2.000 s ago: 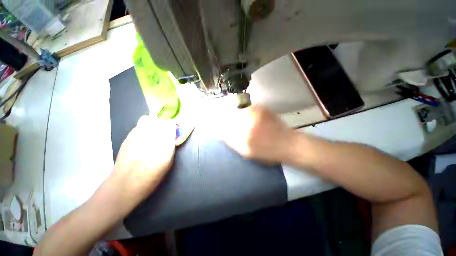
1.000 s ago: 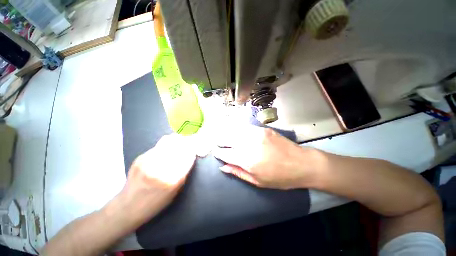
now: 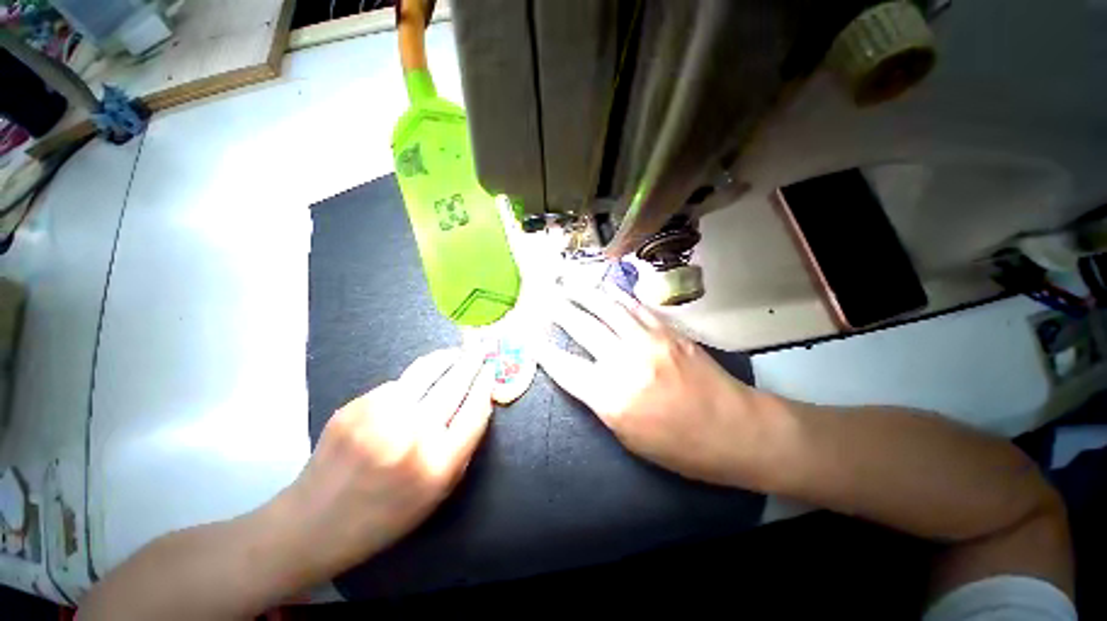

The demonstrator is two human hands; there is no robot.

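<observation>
A dark garment panel (image 3: 364,279) lies flat under the head of the sewing machine (image 3: 534,109). A small embroidered badge (image 3: 510,371) with a pale edge and a red-blue centre lies on it between my hands, just below the lime green tag (image 3: 459,231). My left hand (image 3: 407,431) holds the badge down at its left edge with the fingertips. My right hand (image 3: 643,370) lies flat on the panel right of the badge, fingers slightly spread, close below the needle area. Glare washes out the fingertips and presser foot. A small blue-violet piece (image 3: 620,277) shows beside the right fingers.
A phone (image 3: 853,249) lies on the machine bed at right. A cream knob (image 3: 680,286) sits low on the machine head, just above my right hand. Dark-handled tools (image 3: 1032,281) lie at the far right. A wooden board (image 3: 219,73) is at the back left.
The badge, covered by my fingers a second ago, now shows between my hands. My right hand's fingers have moved up towards the needle area. The view has shifted slightly.
</observation>
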